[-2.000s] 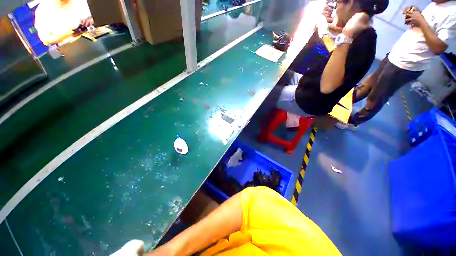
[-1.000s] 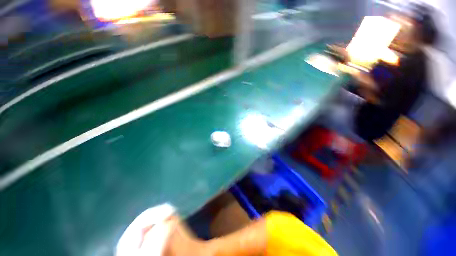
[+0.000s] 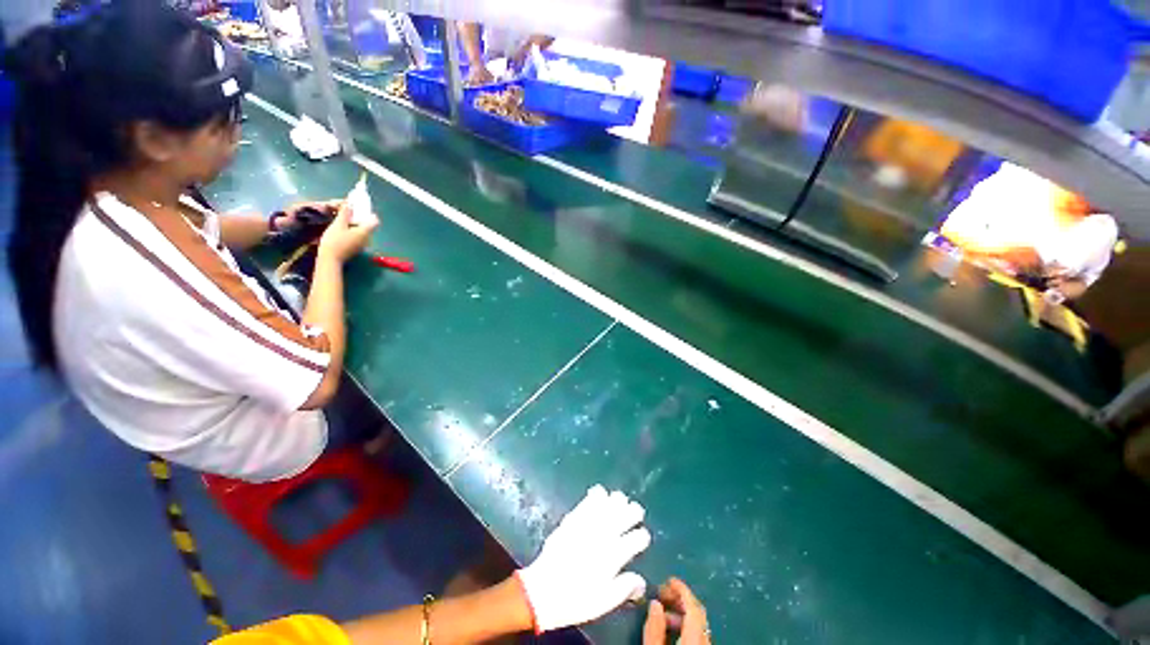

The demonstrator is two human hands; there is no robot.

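My left hand, in a white glove, is over the bench's front edge at bottom centre. Its fingers are spread a little and nothing shows in it. My right hand is bare and just right of the gloved thumb. It is cut off by the bottom edge; only bent fingers show, and whether they hold anything is unclear. The green bench top under them has dried white spots.
At left a person sits on a red stool, holding a white bottle and a dark piece. A red tool lies beside. Blue bins stand across the bench. Another person is at far right.
The view has swung left along the bench. The bottle on the bench, the blue tote and the person in black have left the picture. Bare fingers now show beside the glove.
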